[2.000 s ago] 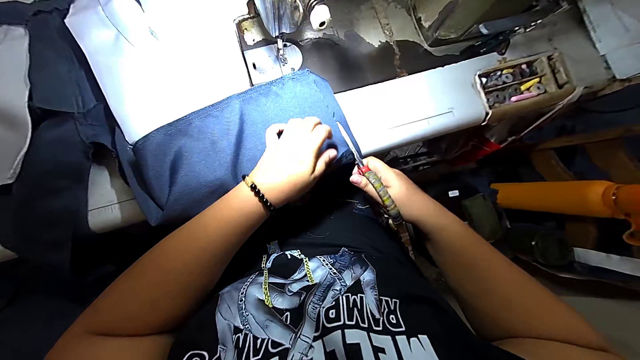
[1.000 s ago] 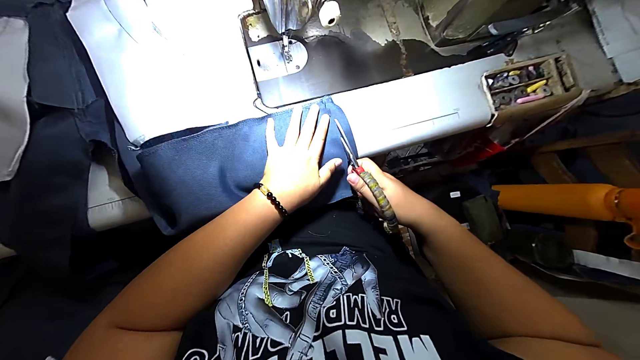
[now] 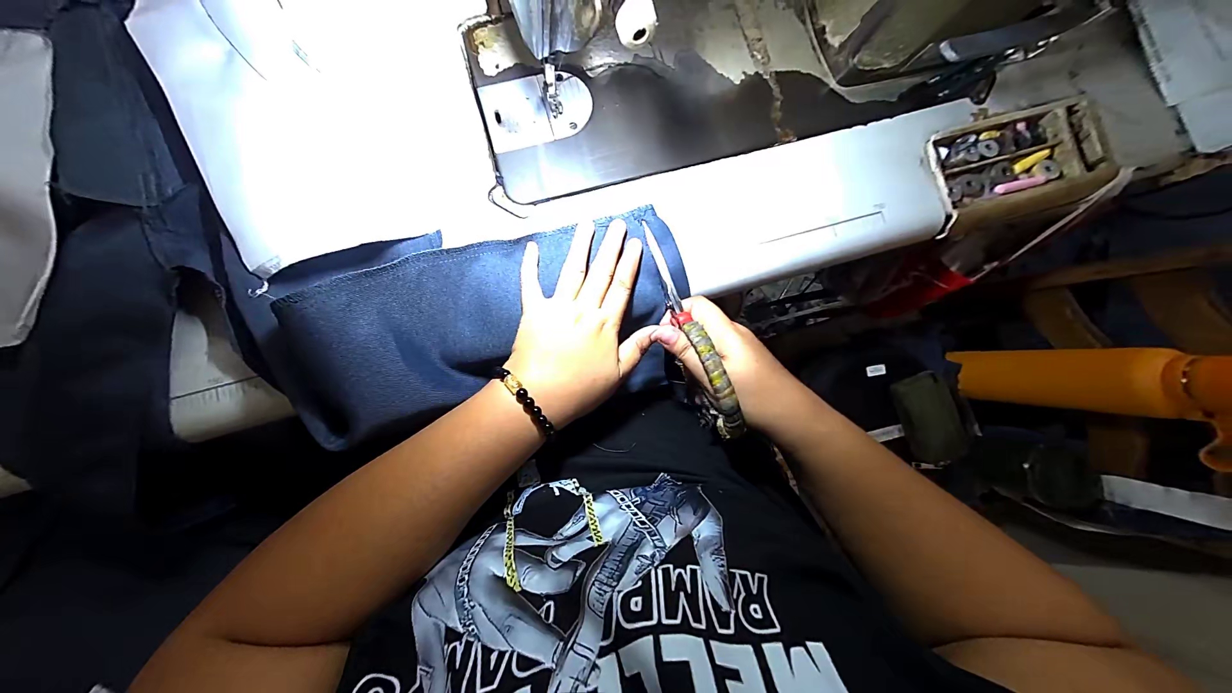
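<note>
Dark blue fabric (image 3: pixel 404 318) with a stitched upper edge lies along the front of the sewing machine table. My left hand (image 3: pixel 577 332) rests flat on it, fingers spread and pointing up toward that edge, a black beaded bracelet at the wrist. Scissors (image 3: pixel 710 361) with cloth-wrapped handles are in my right hand (image 3: pixel 736 366), their blades over the fabric's right end, tips near its top corner. The two thumbs are close together. Above the fabric is the sewing machine's needle plate (image 3: pixel 539 108), under the presser foot (image 3: pixel 551 87).
A wooden box (image 3: pixel 1025 197) of bobbins and chalk pieces sits at the table's right end. White fabric (image 3: pixel 231 115) lies on the left, beside more dark cloth (image 3: pixel 96 318) hanging over the table edge. An orange tubular part (image 3: pixel 1068 380) stands out at the right.
My left hand, bunched on the fabric two seconds ago, is now flat with spread fingers. The fabric's upper edge has moved down from the needle plate. The scissors stay in my right hand.
</note>
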